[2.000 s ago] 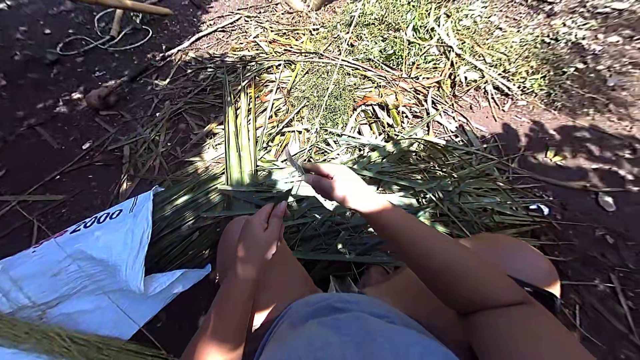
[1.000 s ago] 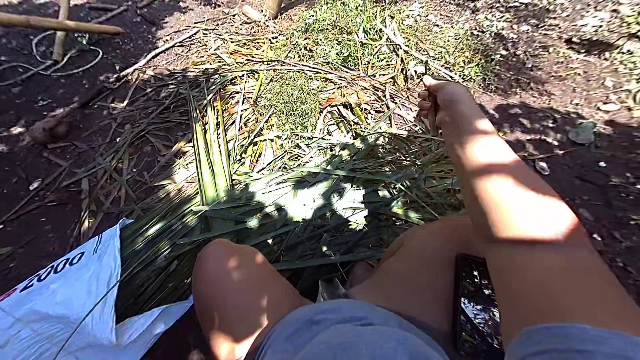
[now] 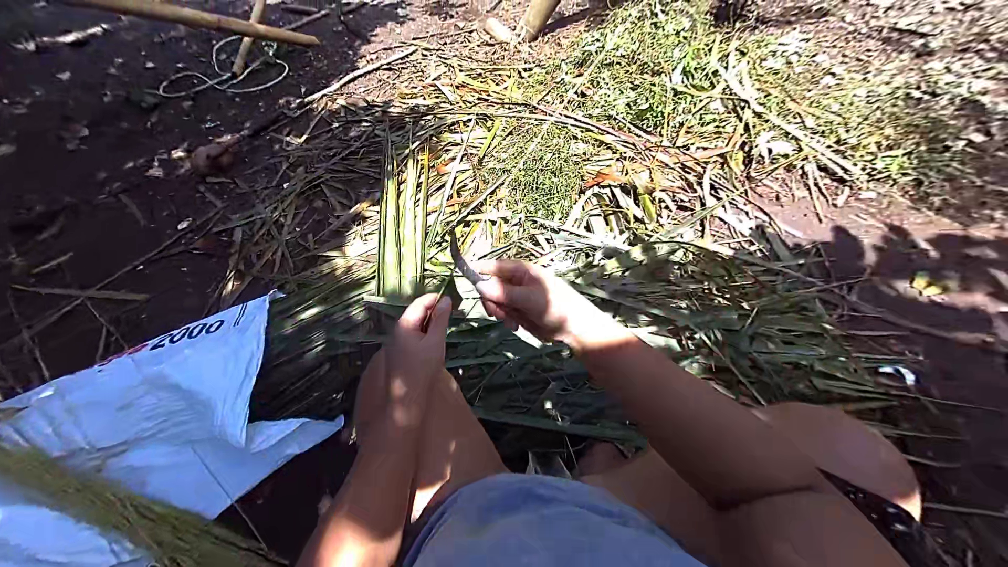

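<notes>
My left hand (image 3: 424, 321) pinches a green palm leaf strip (image 3: 446, 293) between thumb and fingers, above my left knee. My right hand (image 3: 526, 298) is closed around a small curved knife (image 3: 465, 264), its blade pointing up and left, close beside the strip. Just beyond my left hand, several long green leaf strips (image 3: 402, 228) lie side by side. Under and past both hands spreads a pile of green palm leaves (image 3: 693, 315). The knife's handle is mostly hidden in my right hand.
A white woven sack (image 3: 157, 394) with printing lies at the left, with a bundle of thin stalks (image 3: 118, 504) over it. A wooden pole (image 3: 197, 22) and a looped rope (image 3: 224, 83) are at the top left. Cut grass (image 3: 669, 63) covers the ground ahead.
My right hand has come back from its reach far forward and right to beside my left hand. My left hand, out of sight one second ago, is in view again.
</notes>
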